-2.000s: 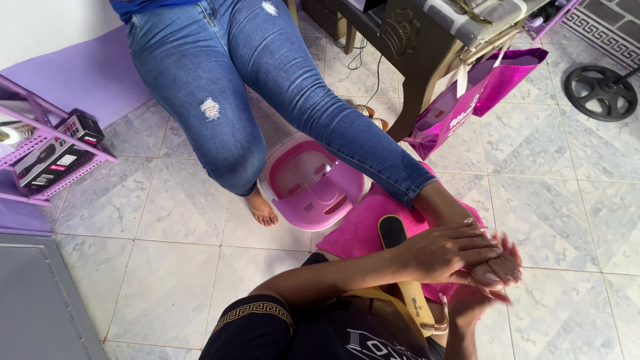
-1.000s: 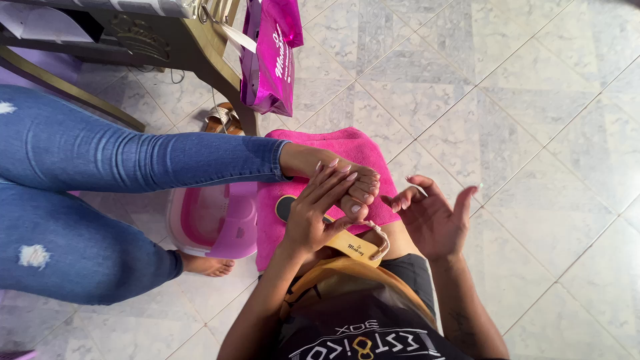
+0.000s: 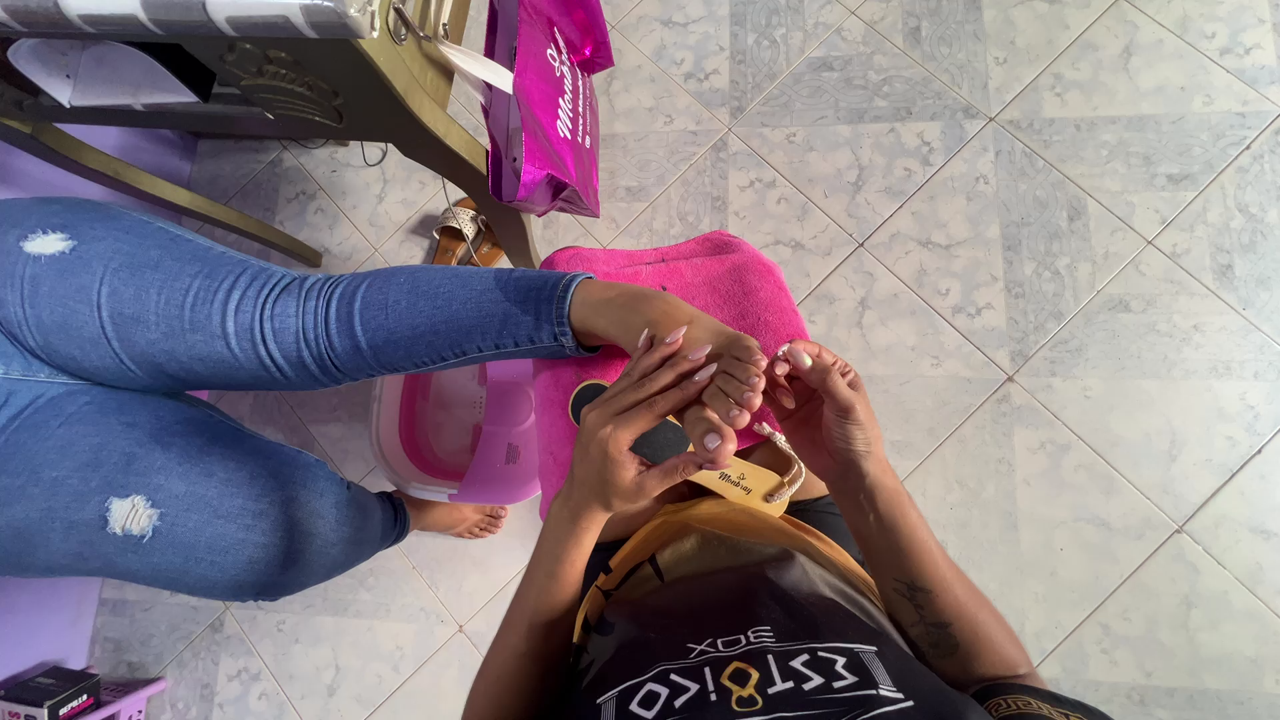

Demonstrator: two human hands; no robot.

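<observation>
Another person's bare foot [image 3: 700,350] rests over a pink towel [image 3: 700,265]. My left hand [image 3: 640,420] holds this foot, long-nailed fingers across its top and the thumb near the big toe. Beside the smaller toes, my right hand [image 3: 825,405] has its thumb and forefinger pinched together; whether anything small is between them cannot be told. A wooden foot file [image 3: 738,483] with a dark abrasive pad and a cord loop lies under the foot, partly hidden by my left hand.
A pink and white foot basin [image 3: 440,430] stands left of the towel, near the person's other foot [image 3: 455,516]. A shiny magenta bag [image 3: 550,110] hangs by a carved table [image 3: 400,90], with sandals [image 3: 466,232] beneath. A small box [image 3: 50,690] sits at lower left. Tiled floor [image 3: 1090,330] extends right.
My right hand, raised apart from the foot with fingers spread one second ago, has moved in beside the small toes and closed its fingertips. My left hand stays on the foot. The view turned earlier.
</observation>
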